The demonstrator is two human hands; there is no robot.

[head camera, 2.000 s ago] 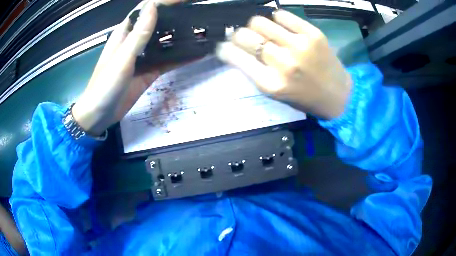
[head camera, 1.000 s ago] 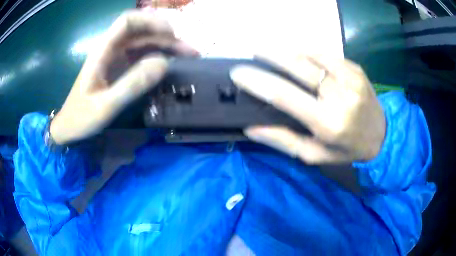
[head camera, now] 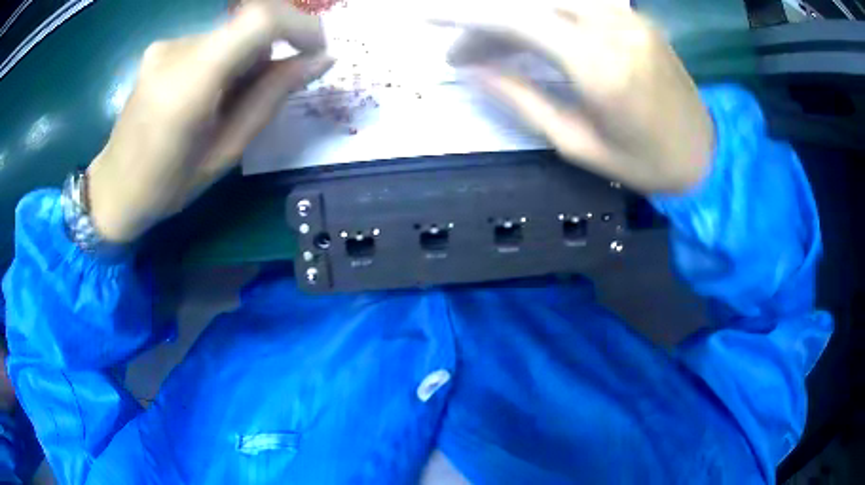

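Note:
A dark grey assembly fixture (head camera: pixel 469 270) with several nests in a row lies at the near edge of the white-lined parts tray (head camera: pixel 417 142), close to my body. Small copper-red components (head camera: pixel 332 102) are scattered on the tray's left part, with more at its upper left. My left hand (head camera: pixel 204 104) is over the tray's left side, thumb and fingers bent; its fingertips are blurred. My right hand (head camera: pixel 607 90) is over the tray's right side, blurred, its fingers reaching left. Neither hand touches the fixture's nests. Whether tiny parts are between the fingertips cannot be seen.
A glossy green bench mat (head camera: pixel 57 123) shows left of the tray. Rails with silver edges (head camera: pixel 43 43) run at the upper left. A dark grey machine frame (head camera: pixel 816 62) stands at the upper right. My blue smock fills the near side.
Both hands held a dark fixture, first beyond the tray, then close to my body. Now they are off it and above the tray, and a fixture lies at the tray's near edge.

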